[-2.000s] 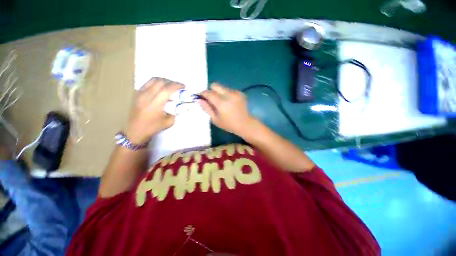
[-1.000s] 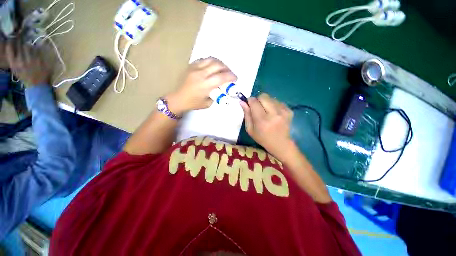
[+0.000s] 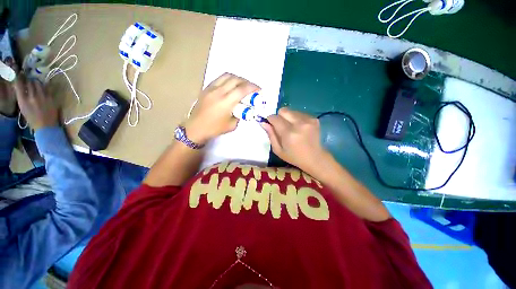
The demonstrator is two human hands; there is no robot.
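Note:
My left hand (image 3: 219, 107) holds two white-and-blue electronic units (image 3: 246, 107) side by side over the white paper sheet (image 3: 249, 53). Their ends point right, toward my other hand. My right hand (image 3: 294, 134) pinches the tip of the thin black cable (image 3: 362, 138) at the end of the lower unit. Whether the tip is inserted or only touching cannot be told. The cable runs right across the green mat and coils on a white sheet. The black box (image 3: 398, 111) with pale lettering lies at right, showing no lit display.
A round metal-rimmed part (image 3: 416, 63) stands beside the black box. White-and-blue units (image 3: 141, 47) with cord loops lie on the brown board (image 3: 175, 79), near a black socket block (image 3: 103, 119). More units (image 3: 446, 5) lie on the green conveyor. A neighbour's hands and blue sleeve (image 3: 63, 163) are at left.
The cable tip has shifted from the upper unit's end to the lower unit's end. The lit mark on the black box is gone. The view has turned slightly.

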